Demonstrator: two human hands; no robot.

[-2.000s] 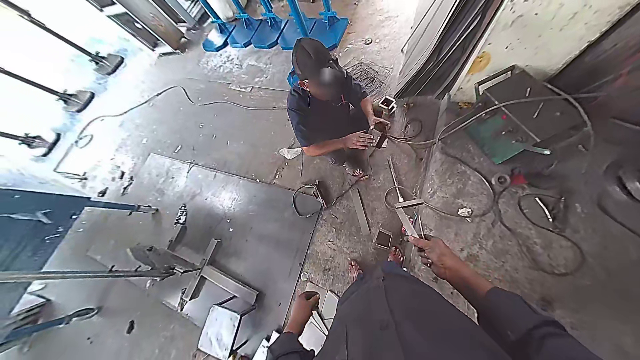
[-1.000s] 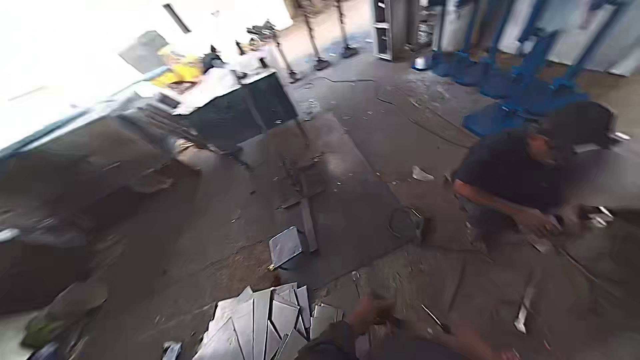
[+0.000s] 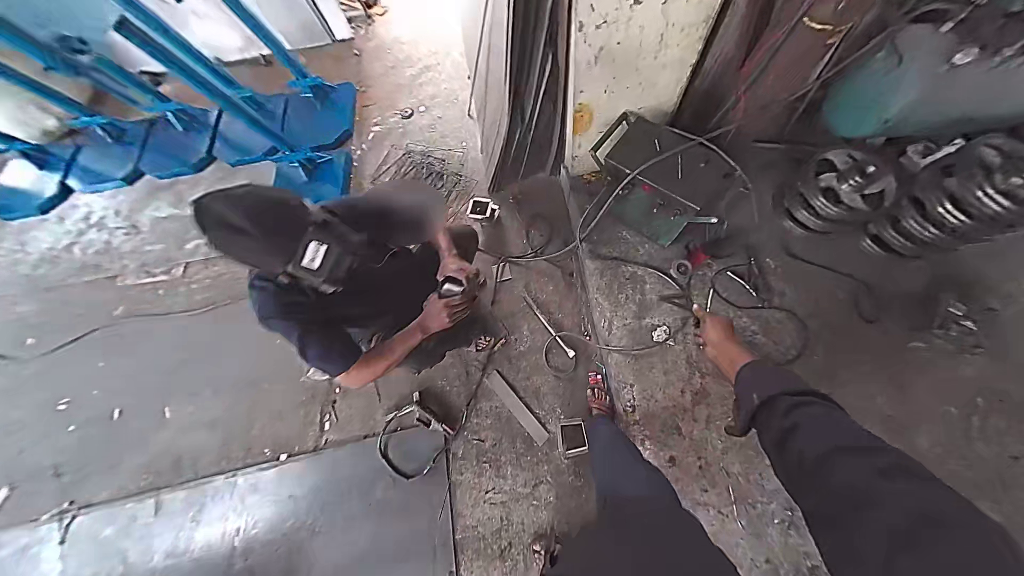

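Note:
My right hand (image 3: 720,340) reaches out over the concrete floor, fingers closed around a dark, thin tool (image 3: 682,302) whose kind I cannot tell. Beside it lie a cable and a small round part (image 3: 681,270). My left hand is out of the frame. Near my foot rest a square metal frame (image 3: 573,438), a flat metal bar (image 3: 518,407) and a thin rod with a pale end (image 3: 549,324). A crouching co-worker holds a short metal piece (image 3: 452,286) in both hands.
A green-and-grey metal machine (image 3: 660,180) with cables stands by the wall. Stacked metal discs (image 3: 848,188) are at the right. Blue metal stands (image 3: 320,120) occupy the upper left. A large metal sheet (image 3: 320,512) lies lower left, with a looped cable (image 3: 392,456) at its edge.
The view has swung strongly left and back right. My left hand, seen low in the frame two seconds ago, is out of view. The co-worker remains crouched, with both hands together.

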